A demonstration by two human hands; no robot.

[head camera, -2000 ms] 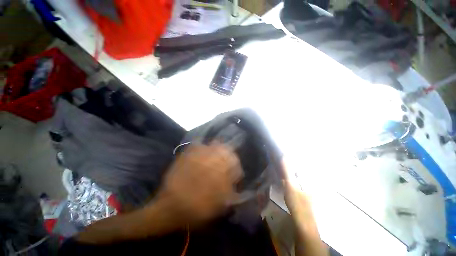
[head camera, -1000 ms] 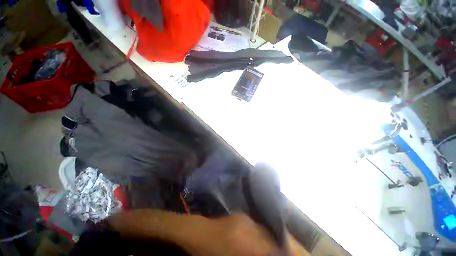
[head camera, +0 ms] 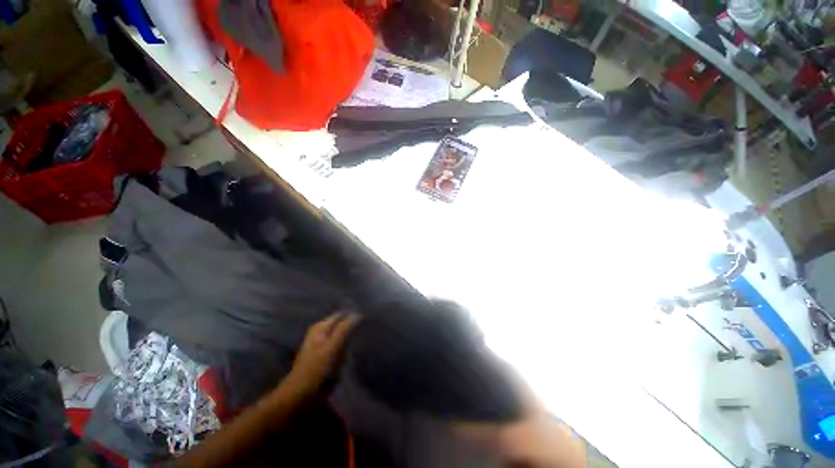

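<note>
The grey and black garment (head camera: 201, 283) lies over the wearer's lap and hangs to the left, below the white machine table (head camera: 384, 238). My left hand (head camera: 325, 347) is at the garment near the lap, with its fingertips closed on the grey cloth. My right hand (head camera: 540, 443) is at the bottom edge, partly cut off and blurred, against the dark part of the garment (head camera: 430, 356); its fingers cannot be made out. The sewing machine (head camera: 797, 366), white with a blue stripe, stands at the right, its needle area lost in glare.
A lit smartphone (head camera: 447, 169) lies on the table, with dark grey strips (head camera: 412, 123) beyond it. An orange-red bag (head camera: 293, 64) and printed paper (head camera: 398, 82) are at the far left. A grey pile (head camera: 641, 132) is at the far side. A red basket (head camera: 82, 155) stands on the floor.
The cloth in the hands has moved off the table edge, down to the lap. The left hand has come into clear view at the grey cloth. The phone's screen picture has changed.
</note>
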